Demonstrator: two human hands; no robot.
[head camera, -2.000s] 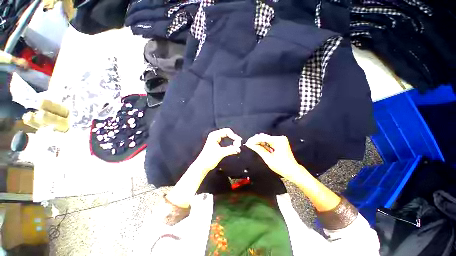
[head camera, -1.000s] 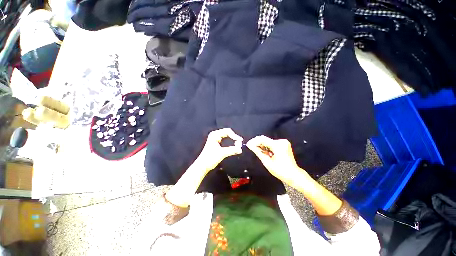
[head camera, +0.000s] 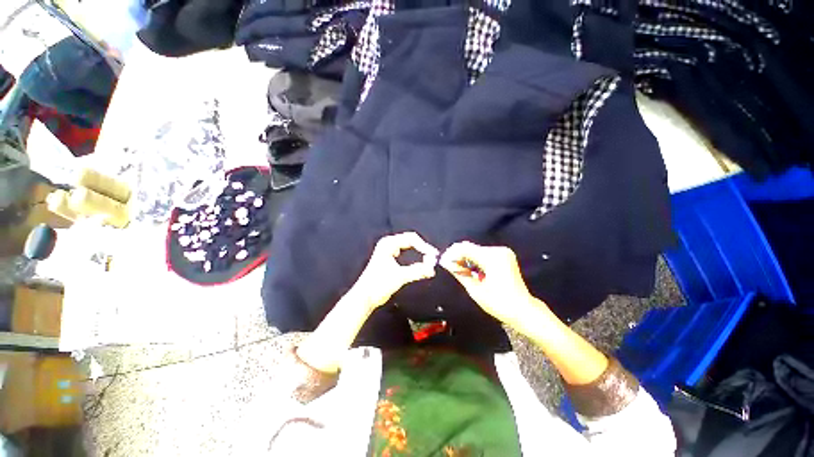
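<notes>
A navy garment (head camera: 437, 178) with black-and-white checked trim (head camera: 562, 152) lies spread in front of me, its near edge by my lap. My left hand (head camera: 393, 268) pinches thumb and finger together at the garment's near part. My right hand (head camera: 486, 277) is just to its right, fingertips nearly touching the left ones. A tiny dark thing shows between the fingertips, too small to name. A small dark tool with some red (head camera: 471, 268) rests in my right palm. Any needle or thread cannot be made out.
A black pad with red rim (head camera: 234, 277) holds pale pieces at left, by a clear speckled bag (head camera: 183, 147) and beige cones (head camera: 103, 198). Dark grey cloth (head camera: 303, 103) lies behind. Navy garments (head camera: 723, 89) are piled at back right. Blue crates (head camera: 727, 232) stand at right. A person is partly visible far left.
The view has shifted slightly. My hands stay fingertip to fingertip, with the right fingers a little changed in pose. The person in dark clothing at the far left has moved further into view.
</notes>
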